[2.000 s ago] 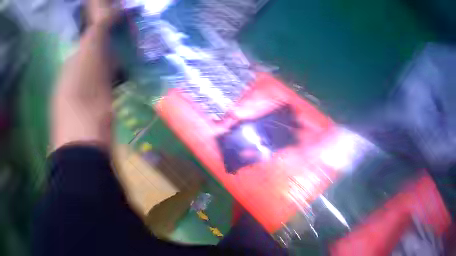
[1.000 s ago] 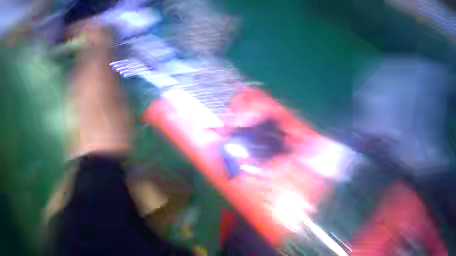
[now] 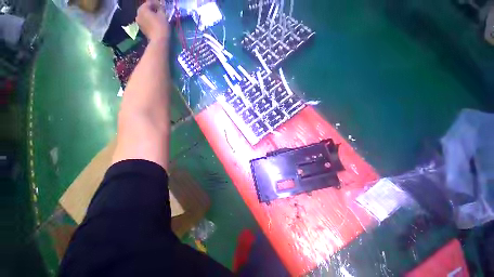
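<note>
My left hand (image 3: 153, 20) is at the top left edge of the picture, at the end of an outstretched arm. Its fingers are small and partly cut off, beside red wires; I cannot tell if they hold anything. My right hand is not in view. A glossy black moulded part (image 3: 296, 169) lies flat on a pink-red foam mat (image 3: 319, 232). A circuit board panel (image 3: 264, 105) with white strips lies over the mat's far end. Another panel (image 3: 279, 39) and a smaller one (image 3: 197, 55) lie beyond it.
A white label or packet (image 3: 382, 199) and clear film lie at the mat's right edge. A bluish bag (image 3: 470, 162) is at the right. Another red mat (image 3: 441, 265) shows bottom right. A cardboard box (image 3: 89, 181) is on the floor at left.
The view has shifted and is sharper. My left arm appears further right in the picture, with the hand still at the top. The black part still lies on the mat.
</note>
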